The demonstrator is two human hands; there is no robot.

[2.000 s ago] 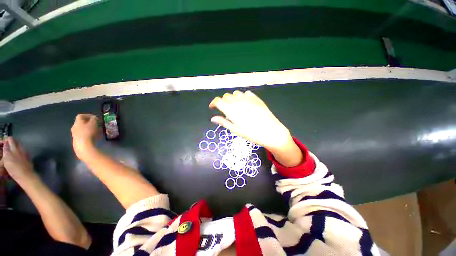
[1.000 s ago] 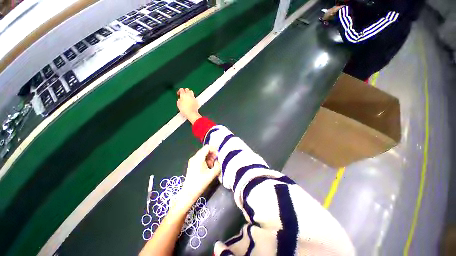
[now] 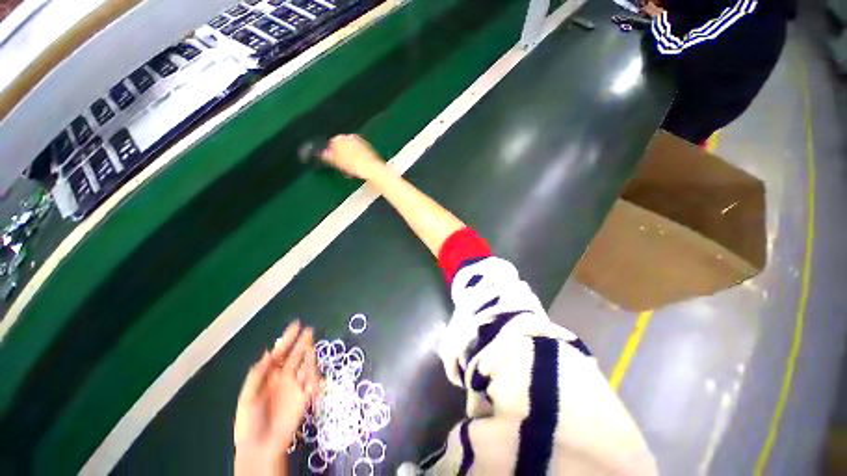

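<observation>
My right hand [image 3: 350, 156] reaches over the green belt. Its fingers close on the near end of a small dark handheld unit [image 3: 310, 152], which is blurred. My left hand [image 3: 274, 395] is at the left edge of a loose pile of white rings [image 3: 342, 409] on the dark worktop. Its fingers are slightly bent and apart, and I see no unit in it; whether a ring is at the fingertips is unclear. One white ring [image 3: 358, 323] lies apart, above the pile.
A pale raised edge [image 3: 302, 253] separates the worktop from the belt [image 3: 186, 232]. Trays of dark parts [image 3: 121, 102] stand beyond the belt. An open cardboard box [image 3: 664, 242] is at right. A person in dark clothing [image 3: 720, 74] is at the upper right, near small dark items.
My right arm has stretched further out over the belt, and its hand now meets the unit, which has moved left. My left hand has moved from my right sleeve to the rings' left side.
</observation>
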